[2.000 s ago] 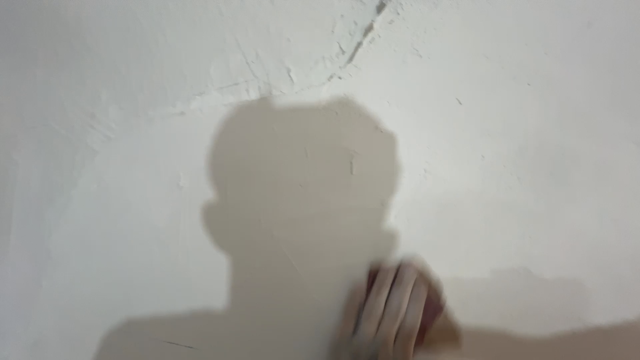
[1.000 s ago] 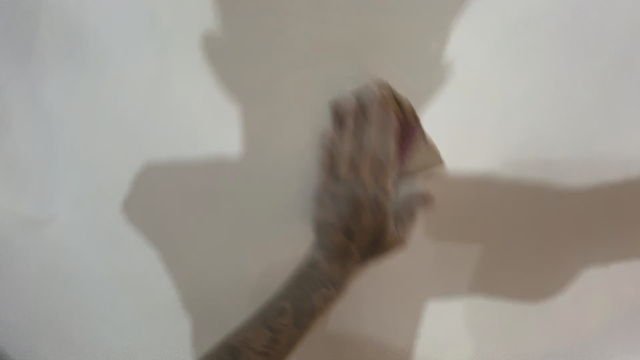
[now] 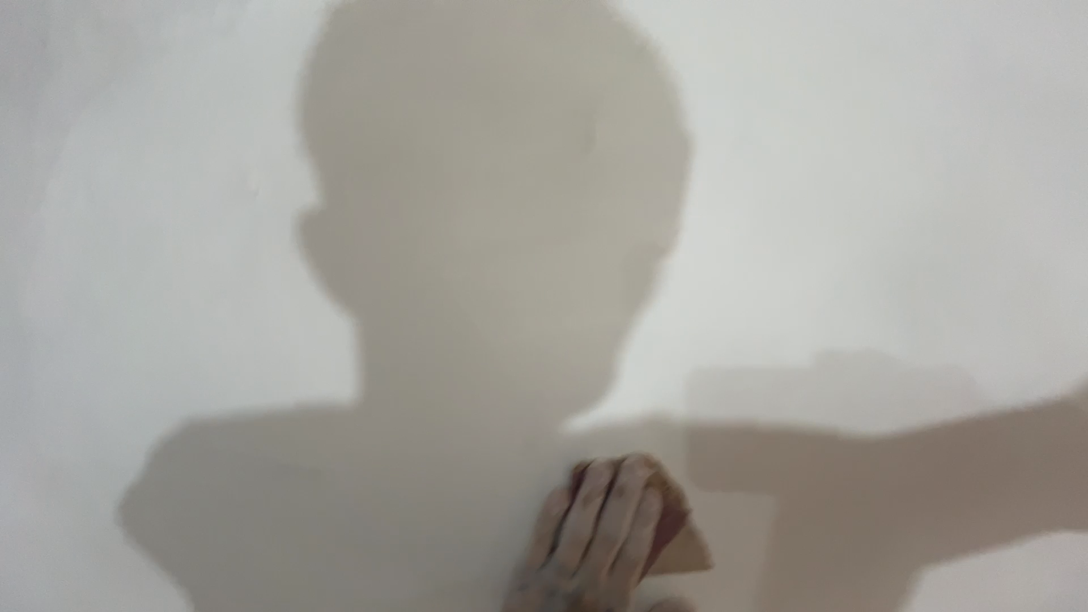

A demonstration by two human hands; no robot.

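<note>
My left hand (image 3: 591, 540) lies against a white plastered wall (image 3: 850, 212) at the bottom of the head view, back of the hand toward me and fingers pointing up. Under its fingers is a folded piece of sandpaper (image 3: 688, 551), tan and dark red, pressed flat to the wall. Its corner sticks out to the right of the fingers. Part of the thumb shows at the lower edge; the wrist and forearm are out of frame. My right hand is not in view.
A large shadow of a head, shoulders and an arm stretching right (image 3: 501, 212) falls across the wall. Faint marks show on the wall's surface at the upper left.
My left hand sits lower in the picture than a second ago, and its forearm has left the frame. The sandpaper stays under the fingers. The view has shifted.
</note>
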